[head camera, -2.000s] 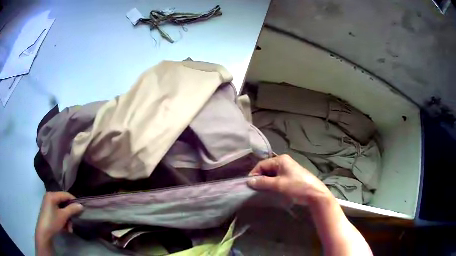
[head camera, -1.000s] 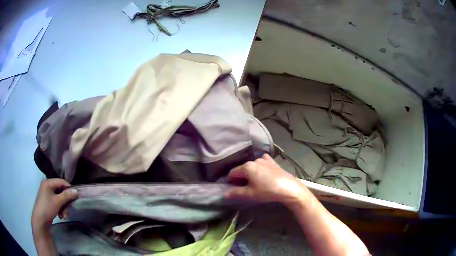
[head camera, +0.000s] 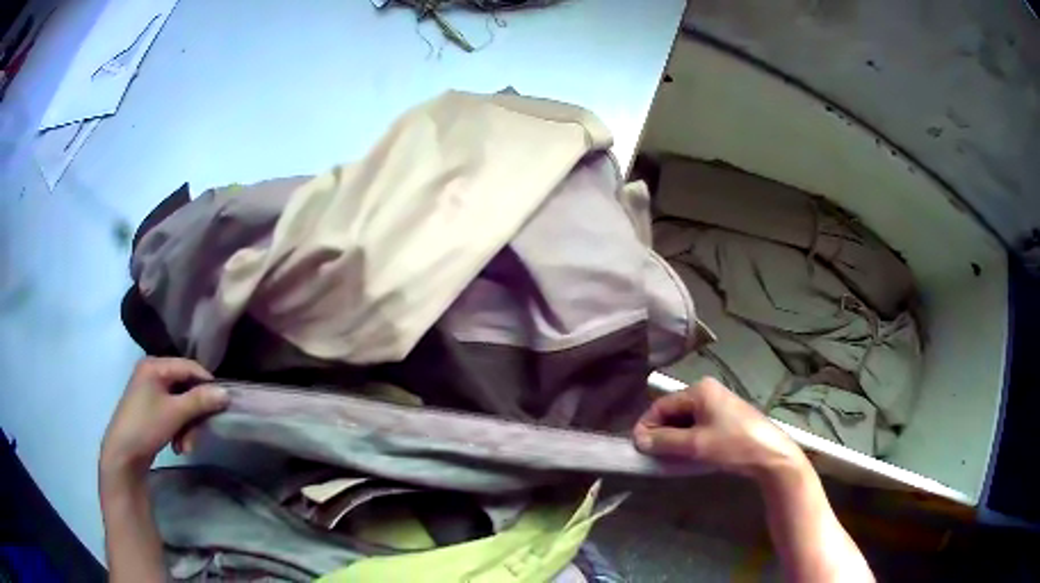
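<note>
A part-sewn taupe-grey garment (head camera: 582, 262) lies heaped on the white table, with a beige panel (head camera: 399, 228) over it and dark panels below. Its long hem edge (head camera: 422, 438), mauve-grey above and pale grey-green below, is stretched between my hands. My left hand (head camera: 165, 416) pinches the left end. My right hand (head camera: 713, 427) pinches the right end, lower in the picture. A lime panel (head camera: 490, 558) hangs at the bottom near the table's front edge. The fingertips behind the cloth are partly hidden.
An off-white bin (head camera: 964, 376) right of the table holds taupe tied bundles (head camera: 798, 273). White papers with dark lines (head camera: 108, 68) lie at the table's upper left. Olive-brown tied cords (head camera: 456, 17) lie at the top, cut off by the picture edge.
The whole view has shifted, so table and bin sit further right. My right hand has moved away from my left, and the hem is stretched longer and now slopes down to the right.
</note>
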